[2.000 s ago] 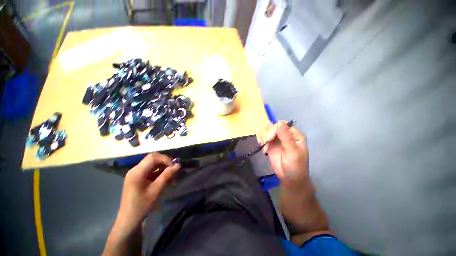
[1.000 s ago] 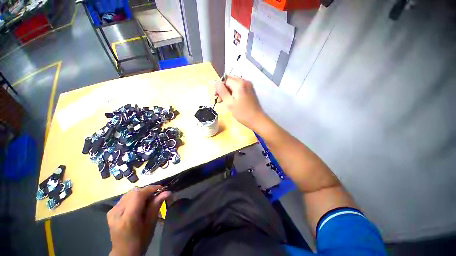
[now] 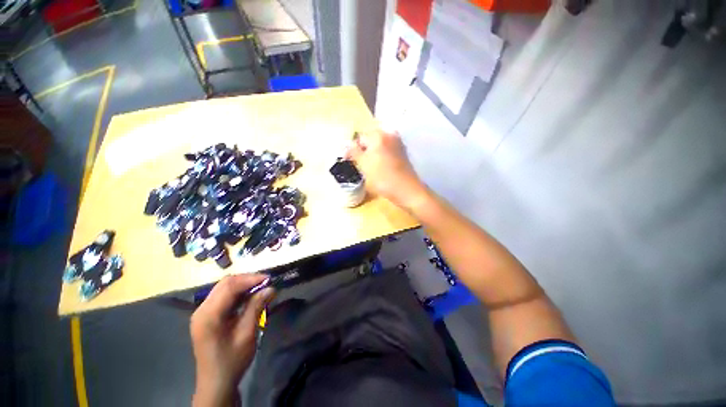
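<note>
My left hand [image 3: 227,322] holds a short black leather tab [image 3: 285,277] between thumb and fingertips, just off the table's front edge. My right hand [image 3: 384,168] is at the whitish paint pot [image 3: 353,193] with dark contents, fingers pinched just above its rim. The slim applicator is mostly hidden; only a small bit shows at the fingertips. A large pile of black and silver tabs [image 3: 227,203] lies mid-table. A small group of tabs [image 3: 94,265] lies at the left table edge.
The yellow table [image 3: 318,111] stands in front of me. A blue crate [image 3: 455,300] with small dark pieces is below its right side. The grey-white machine panel [image 3: 589,159] with taped sheets is at the right. A rack and a blue bin [image 3: 38,208] stand beyond.
Since two seconds ago, my right hand has moved from beside the left hand up to the pot; in the last second it came down towards the rim. My left hand stays near the table's front edge.
</note>
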